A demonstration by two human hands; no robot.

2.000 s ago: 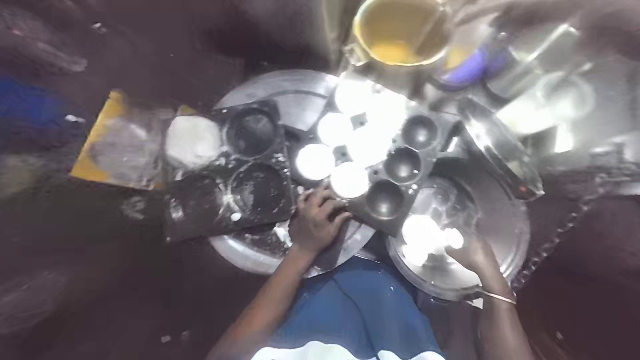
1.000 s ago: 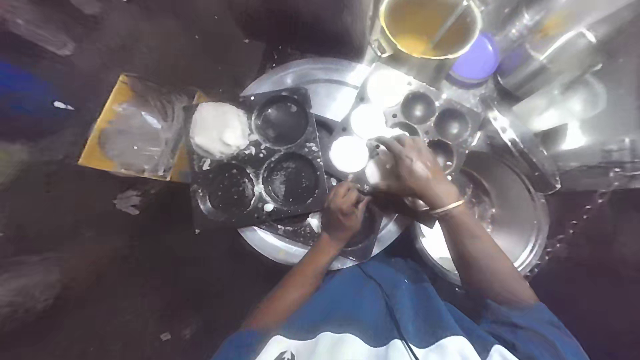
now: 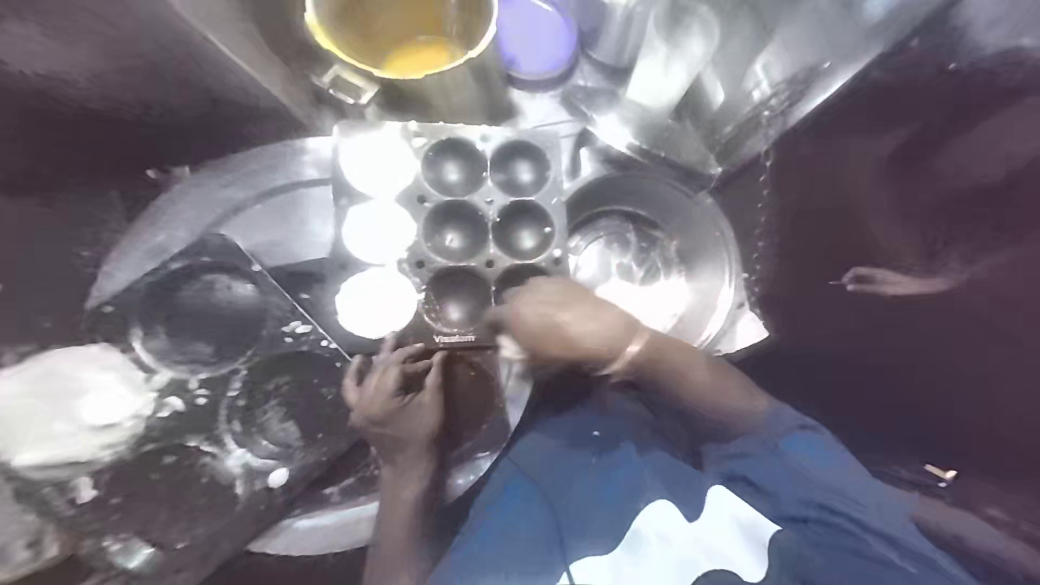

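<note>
A metal idli mould plate (image 3: 490, 231) with rows of round hollows lies in the middle. White rounds (image 3: 378, 232) fill its left column; the middle and right hollows hold none. My left hand (image 3: 398, 398) rests its fingertips at the plate's lower left edge, by the lowest white round, and grips nothing that I can see. At the lower right hollow is my right hand (image 3: 561, 321), blurred, with a bangle at the wrist; a small pale thing shows below its fingers, and its hold is unclear. A steel pot (image 3: 715, 268) stands right of the plate.
Left lies a dark mould tray (image 3: 305, 325) with wide hollows and a white mass (image 3: 73, 406). A large round metal tray (image 3: 162, 211) is underneath. Behind stand a pot of yellowish liquid (image 3: 406, 36) and a purple container (image 3: 536, 36). A chain (image 3: 764, 211) hangs at right.
My right hand has moved from the pot to the mould plate. The white rounds beside the left column are gone from the plate's middle. The view has moved nearer and turned.
</note>
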